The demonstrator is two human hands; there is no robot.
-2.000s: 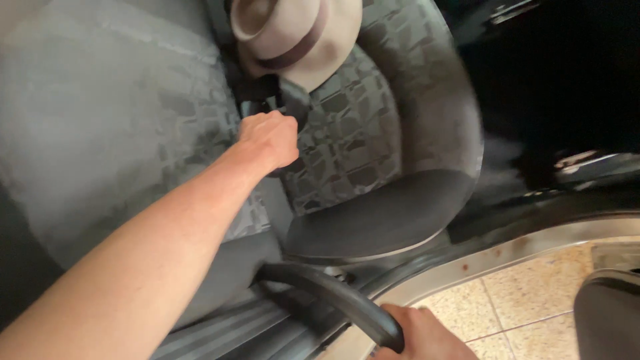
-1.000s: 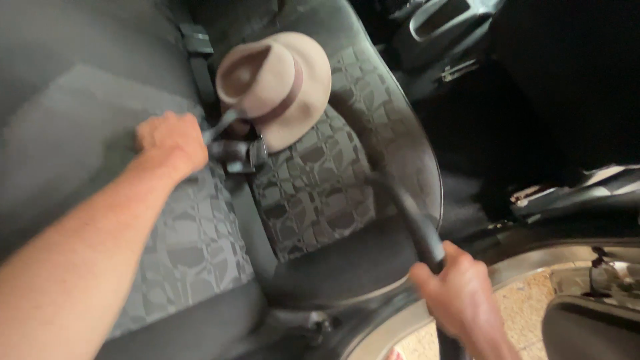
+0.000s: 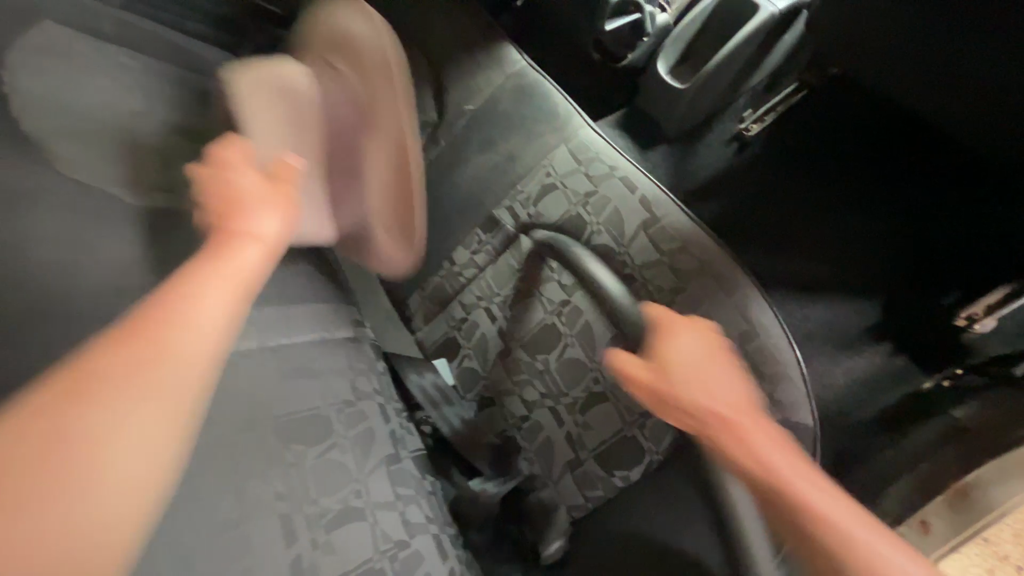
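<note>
My left hand (image 3: 244, 188) grips the crown of a light felt brimmed hat (image 3: 360, 144) with a darker band, tilted on edge and blurred, in front of the seat's backrest. My right hand (image 3: 688, 360) is closed around a black vacuum hose or tube (image 3: 596, 280), whose far end meets the patterned fabric of the car seat cushion (image 3: 552, 384). Any nozzle at that end cannot be made out. A seat belt strap (image 3: 440, 400) and its dark buckle (image 3: 520, 512) lie at the seam between backrest and cushion.
The grey backrest (image 3: 304, 400) fills the left side. Beyond the cushion are a plastic console part (image 3: 712, 48), a metal seat rail (image 3: 772, 108) and a dark footwell. The door sill (image 3: 960, 496) runs along the lower right.
The hat lay on the seat before; my left hand now holds it up by its crown. My right hand with the hose has moved in over the cushion. The view has shifted closer.
</note>
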